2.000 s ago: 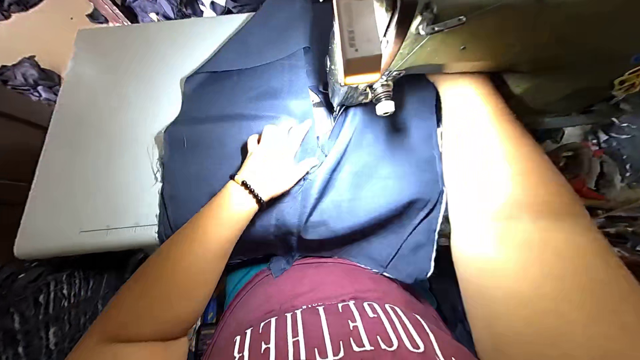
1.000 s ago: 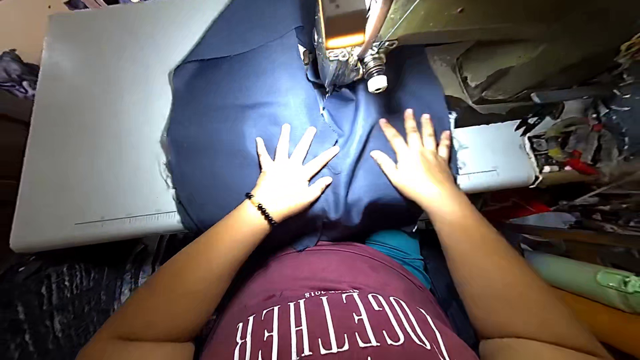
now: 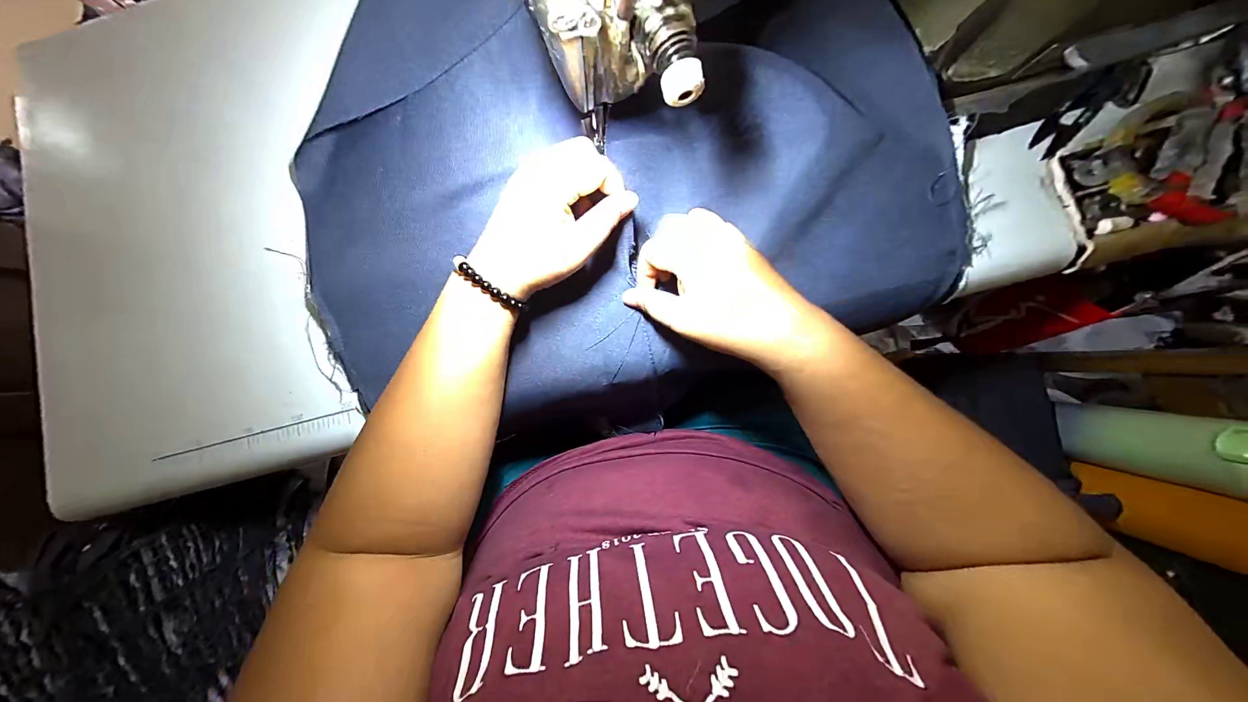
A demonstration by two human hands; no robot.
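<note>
Navy fabric (image 3: 419,214) lies spread under the sewing machine's needle area, with a seam running down its middle. Just below the presser foot (image 3: 597,125), my left hand (image 3: 561,214), with a black beaded bracelet at the wrist, pinches the fabric between thumb and fingers. My right hand (image 3: 717,283) pinches the same fabric along the seam, lower and to the right. The sewing machine head (image 3: 595,49) stands above both hands. Loose threads show on the fabric below my right thumb. The fingertips of both hands are partly washed out by the lamp's glare.
The pale machine table (image 3: 175,244) extends to the left, with a printed ruler near its front edge. At the right are a cluttered tray (image 3: 1160,185) of small items, a green cylindrical object (image 3: 1150,448) and an orange surface (image 3: 1160,512). Dark shaggy material (image 3: 146,604) lies below left.
Both hands were spread flat on the fabric a second ago; now their fingers are closed on it near the seam. My right hand, earlier reaching behind the machine head, has come back to the front.
</note>
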